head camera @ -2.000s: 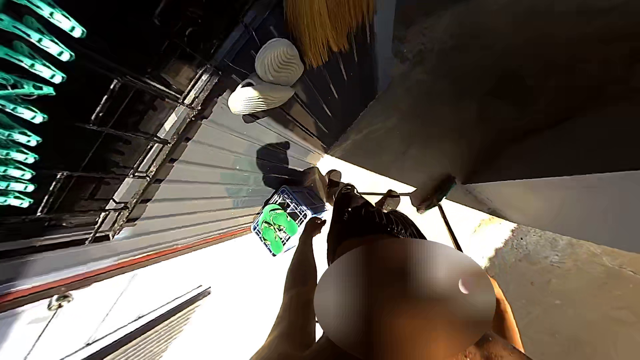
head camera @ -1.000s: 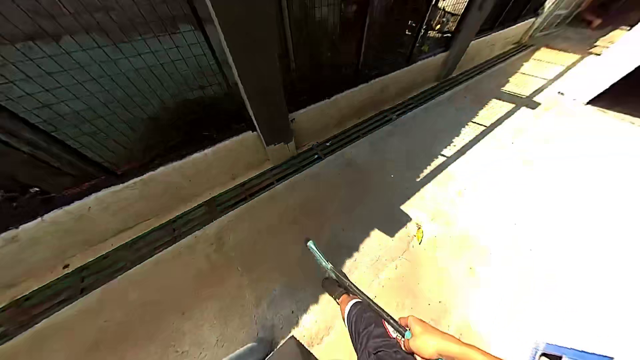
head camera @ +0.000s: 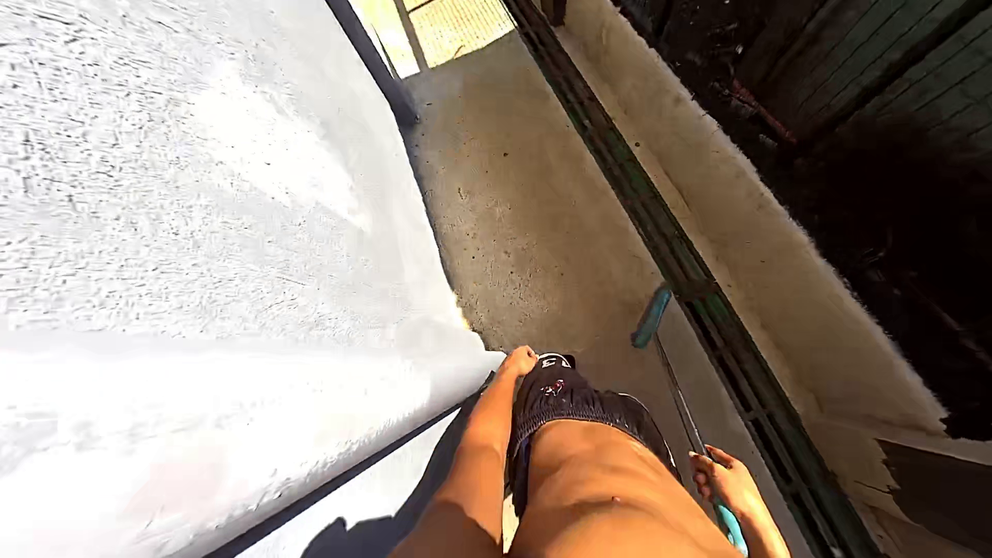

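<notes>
My right hand (head camera: pixel 722 479) is closed around the grip of a long thin pole with a teal handle end. At the pole's far end a teal head (head camera: pixel 652 316), perhaps a brush or broom head, lies over the concrete floor near the drain. My left hand (head camera: pixel 519 361) is curled beside the leg of my dark shorts (head camera: pixel 570 395), near the corner of the white wall; whether it holds anything cannot be told.
A rough white wall (head camera: pixel 294 232) rises on the left, with a dark post (head camera: pixel 399 101) at its far end. A grated drain channel (head camera: pixel 635 182) runs along the right, beside a low concrete curb (head camera: pixel 721 194). The concrete floor (head camera: pixel 511 225) lies between.
The view has swung strongly, and the white wall now fills the left. The hand with the pole, at lower centre one second ago, now shows at lower right.
</notes>
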